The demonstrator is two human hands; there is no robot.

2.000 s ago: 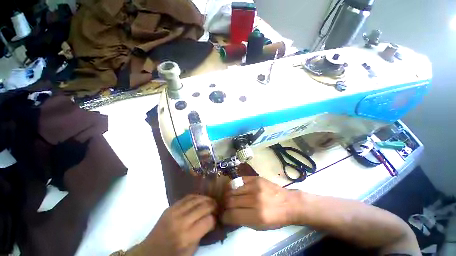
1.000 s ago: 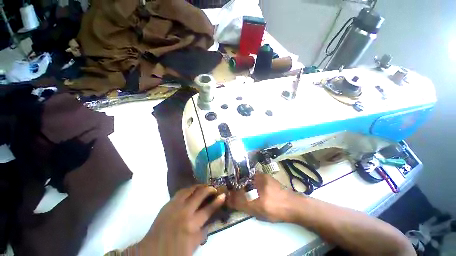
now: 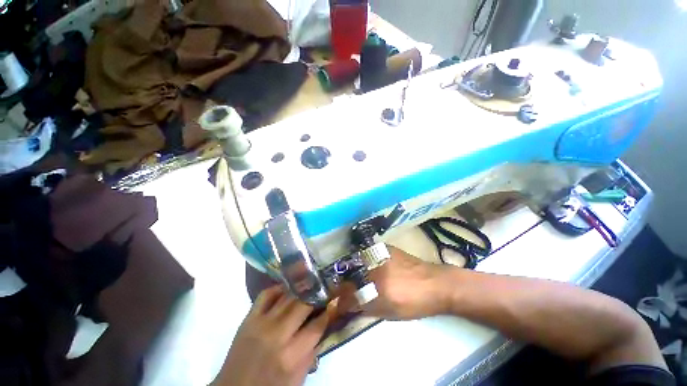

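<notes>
The dark brown fabric piece (image 3: pixel 260 280) lies under the left end of the white and blue sewing machine (image 3: pixel 422 181); most of it is hidden by the machine head and my hands. My left hand (image 3: pixel 282 335) is on the fabric just in front of the needle area, fingers bent. My right hand (image 3: pixel 407 286) is right of the needle area, its fingers close to the presser foot and partly hidden behind the machine parts. A white wrap or cover (image 3: pixel 366 293) shows at a right-hand finger. The fingertips of both hands nearly meet at the cloth.
Dark maroon-brown cut panels (image 3: pixel 128 286) lie at the left. Black-handled scissors (image 3: pixel 459 240) lie under the machine arm. Small tools (image 3: pixel 595 219) sit at the table's right end. A brown fabric heap (image 3: pixel 181 68), a red box (image 3: pixel 349 29) and thread cones (image 3: pixel 373 64) are behind the machine.
The dark brown strip showed long left of the machine before; now little of it shows. My hands have moved from in front of the needle area up close to it. The camera view has shifted.
</notes>
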